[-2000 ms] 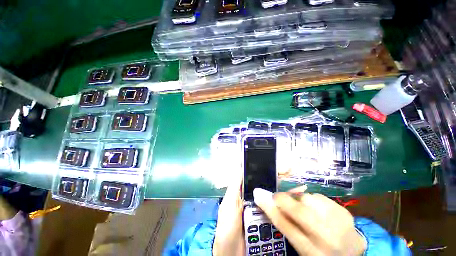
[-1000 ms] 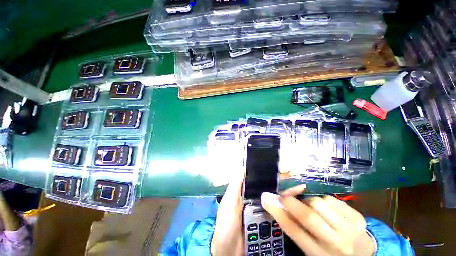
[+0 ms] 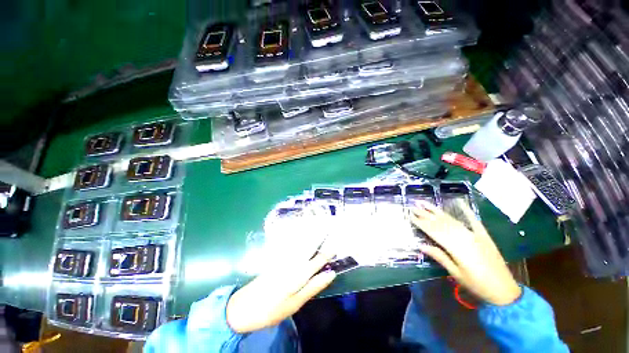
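My left hand [image 3: 279, 293] is at the front left of the lens tray, with a small dark piece [image 3: 343, 264] between its thumb and fingers. Glare hides part of the fingertips, and the piece cannot be told clearly. My right hand [image 3: 469, 255] reaches over the right part of the lens tray, fingers spread, with nothing seen in it. The clear lens tray [image 3: 276, 238] is largely washed out by glare. A row of black lenses [image 3: 386, 193] shows along its back. The open flip phone is not visible.
Left is a phone tray [image 3: 114, 238] of closed phones; stacked phone trays [image 3: 296, 72] stand behind on a wooden board [image 3: 331, 140]. Right are a solvent bottle [image 3: 493, 138], red item [image 3: 464, 163], white wipe [image 3: 507, 189], keypad part [image 3: 550, 187] and tall tray stack [image 3: 565, 89].
My hands have moved apart, and the open phone has gone from view. My right hand has moved over the lens tray. A white wipe now lies by the bottle. The camera view has shifted.
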